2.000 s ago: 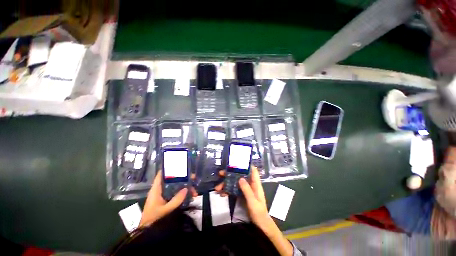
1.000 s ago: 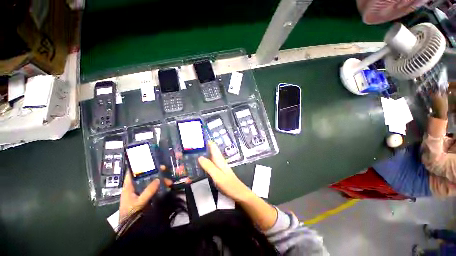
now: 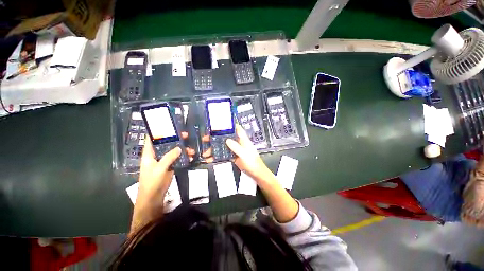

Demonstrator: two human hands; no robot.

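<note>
My left hand (image 3: 159, 169) holds a dark keypad phone (image 3: 161, 125) with a glowing white screen, its thumb on the keypad. My right hand (image 3: 241, 153) holds another keypad phone (image 3: 221, 117), also lit white, thumb at the keys. Both phones are above the front row of a clear plastic tray (image 3: 115, 143). In the back row, two phones lie with black screens up and one phone (image 3: 134, 77) lies back up. Several phones lie back up in the front row, partly hidden by my hands. White cards (image 3: 225, 180) lie in a row along the near bench edge.
A smartphone (image 3: 324, 100) lies right of the tray. A white fan (image 3: 399, 77) and papers (image 3: 437, 125) are farther right, near a seated person (image 3: 440, 185). A white box with papers (image 3: 63, 90) is at the left. A pale rail and post (image 3: 318, 24) run behind the tray.
The view has shifted, and the tray and bench appear turned and higher in it. More white cards show at the near edge. Both hands still hold the lit phones.
</note>
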